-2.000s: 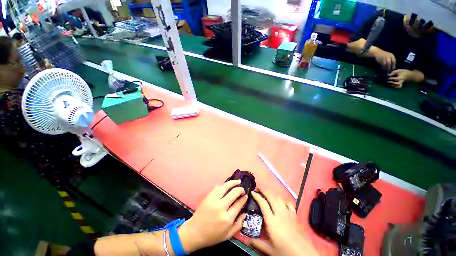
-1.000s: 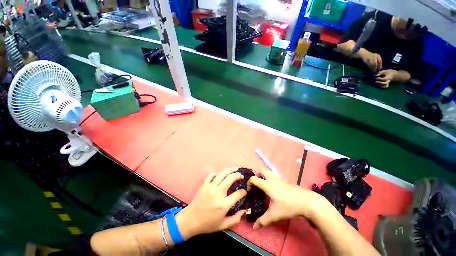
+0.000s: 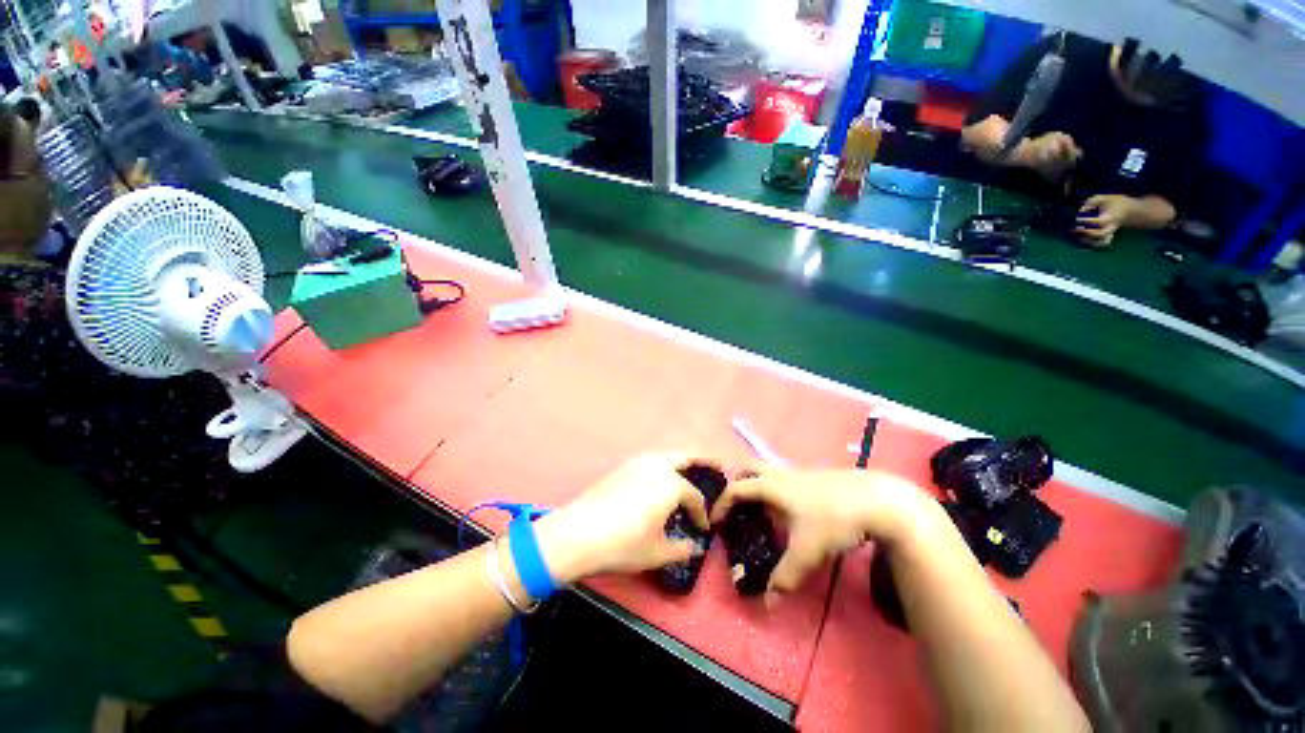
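Note:
My left hand [image 3: 637, 513], with a blue wrist band, holds a black device part [image 3: 688, 551] near the mat's front edge. My right hand [image 3: 809, 518] holds a second black part [image 3: 750, 549] with a small pale spot, just right of the first. A narrow gap shows between their lower ends; my fingers cover their tops. Another black camera-like unit [image 3: 990, 470] and a flat black cover [image 3: 1013, 536] lie on the red mat [image 3: 573, 387] to the right. My right forearm hides part of the dark things there.
A pale strip [image 3: 756, 440] lies behind my hands. A clip fan [image 3: 169, 287], green box [image 3: 355, 298] and ridged pale block [image 3: 527, 314] stand left. A grey-green machine [image 3: 1145, 630] is at right. A green conveyor [image 3: 644, 265] runs behind; a person [image 3: 1102, 143] works across it.
The black parts have moved from close together to side by side, one in each hand. My right forearm has swung across the dark units at right.

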